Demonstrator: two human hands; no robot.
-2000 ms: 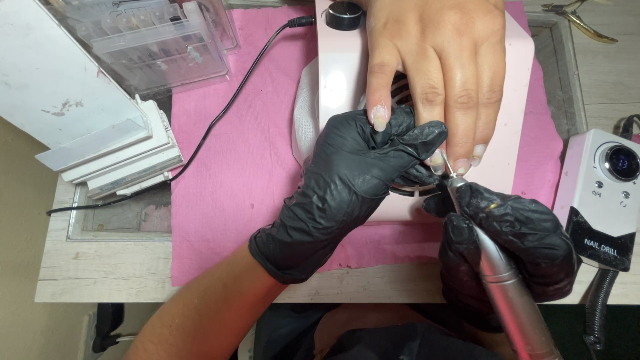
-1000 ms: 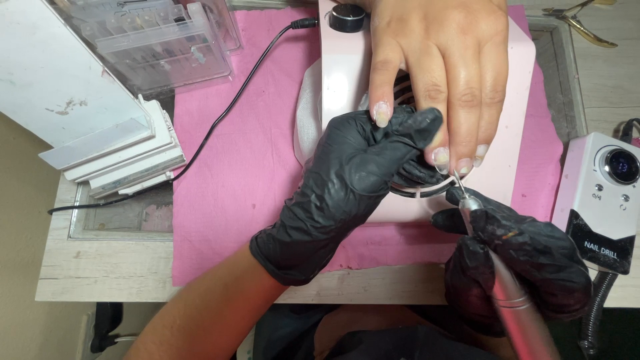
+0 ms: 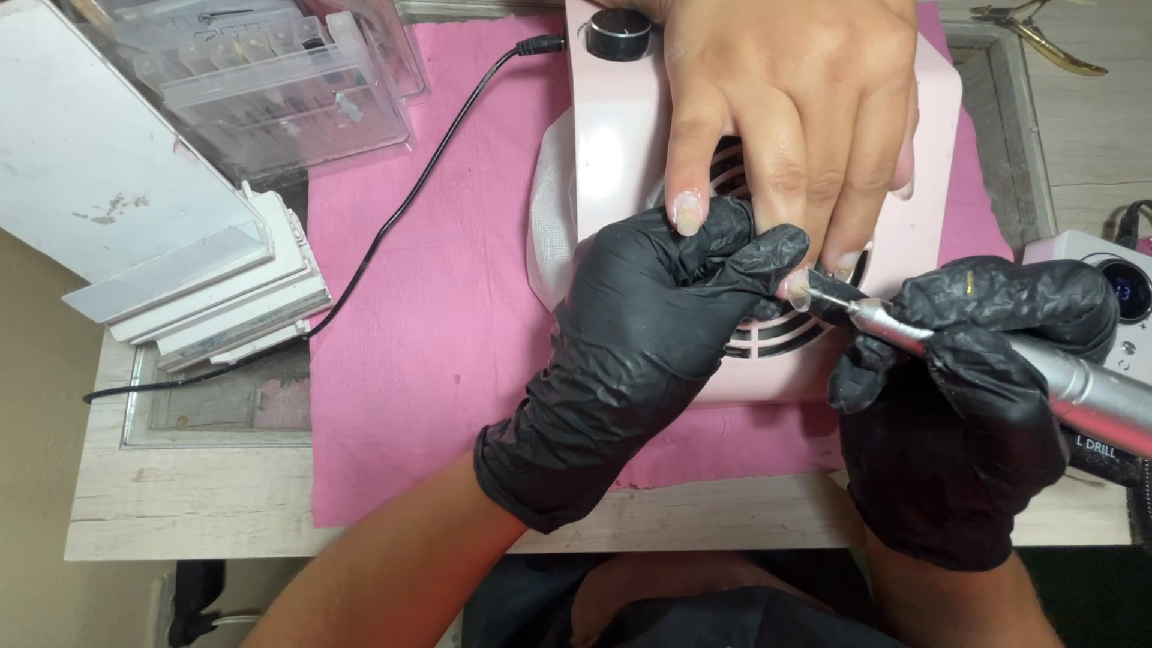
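Note:
My left hand, in a black glove, grips a finger of another person's hand between thumb and fingers. That person's hand lies palm down over a pink nail dust collector with a round fan grille. In my right hand, also gloved in black, is a silver nail drill handpiece, held like a pen and pointing left. Its thin bit is at the nail of the held finger; whether it touches cannot be told.
Beneath the collector lies a pink cloth. The drill's control box is at the right, gold nippers at the top right. Clear plastic cases and white boxes stand left, near a black cable.
My right hand has turned the handpiece from steeply upright in view to a flatter, leftward slant. My left thumb and fingers have shifted along the other person's fingers.

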